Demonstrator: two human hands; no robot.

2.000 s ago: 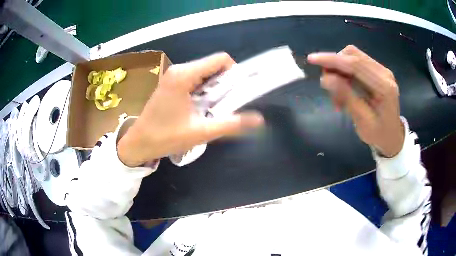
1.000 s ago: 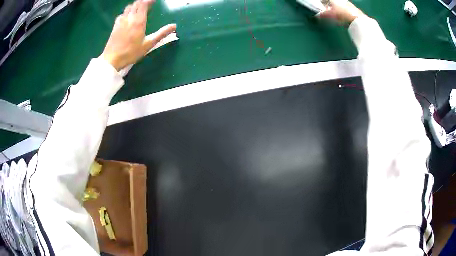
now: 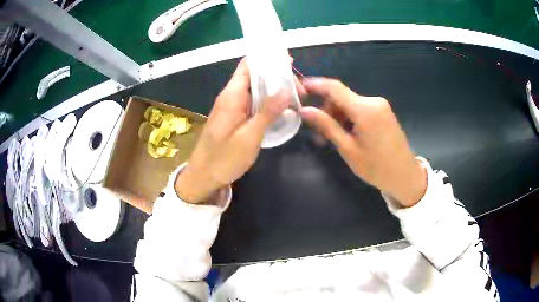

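Observation:
A white curved housing (image 3: 267, 41) is held over the black mat, its rounded end towards me and its narrower end up past the pale rail. My left hand (image 3: 227, 133) grips it from the left, with the thumb across it near the rounded end. My right hand (image 3: 360, 127) is at its right edge, with thumb and index finger close together. A thin red wire (image 3: 297, 72) shows between the housing and the right fingertips. The fingertips are slightly blurred, so I cannot tell if they pinch the wire.
A cardboard tray (image 3: 131, 153) with yellow scraps (image 3: 162, 134) stands at left. Beside it are round white pieces (image 3: 106, 221) and stacked housings (image 3: 35, 177). Other housings lie on the green belt (image 3: 354, 15) behind the rail. A grey post (image 3: 88, 44) rises at upper left. Another housing is at the right edge.
Both hands have come back from over the green belt to the black mat. A housing is now in my left hand, and my right hand has moved against its side. The view has shifted downwards.

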